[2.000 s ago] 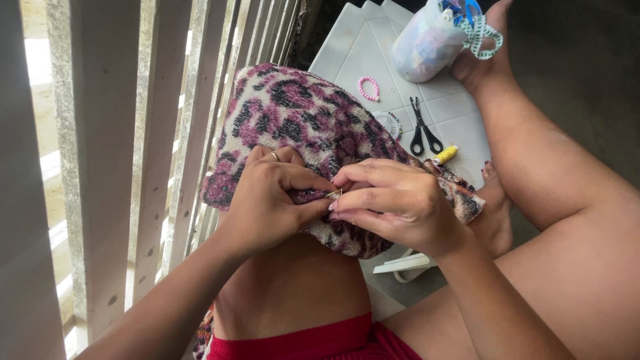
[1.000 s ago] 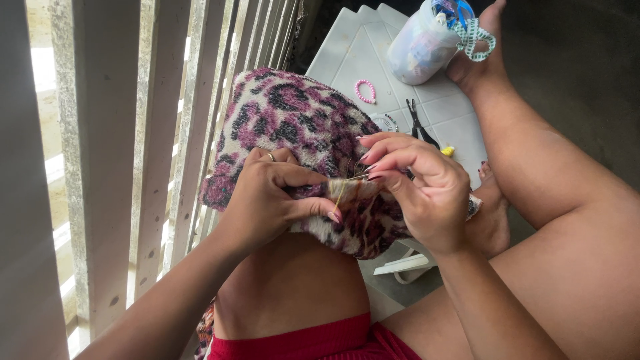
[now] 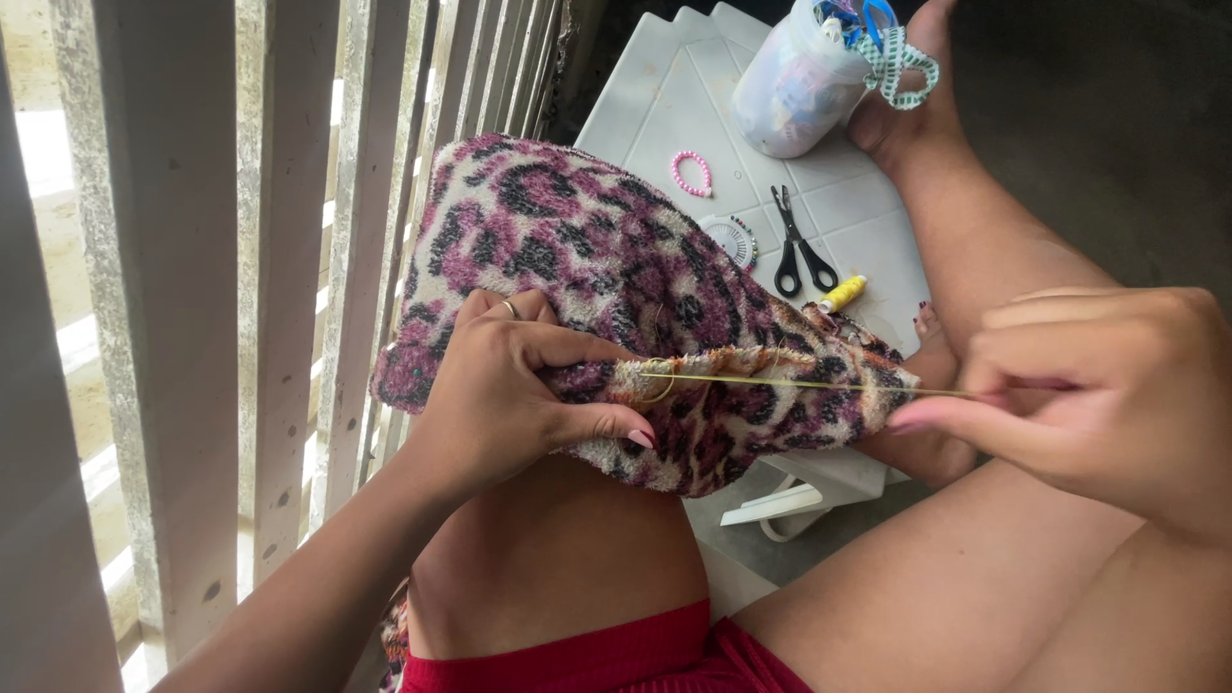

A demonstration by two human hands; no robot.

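Observation:
A fuzzy leopard-print cloth (image 3: 616,260) in purple, black and cream lies over my raised thigh. My left hand (image 3: 510,395) pinches its folded edge between thumb and fingers. From the seam beside that thumb, a yellow thread (image 3: 789,382) runs taut to the right, with a small loop near the cloth. Its other end is at my right hand (image 3: 1088,395), whose thumb and fingers are closed on it, well clear of the left hand. Whether a needle is in those fingers cannot be seen.
On the white plastic table (image 3: 664,87) are black-handled scissors (image 3: 794,241), a yellow thread spool (image 3: 844,294), a pin wheel (image 3: 731,241), a pink beaded bracelet (image 3: 691,174) and a translucent tub (image 3: 799,82) with ribbons. White slats (image 3: 183,289) stand at the left; my bare foot is beside the tub.
My right hand has moved away from the cloth to the right, and the thread is now stretched taut. My left hand still holds the cloth edge.

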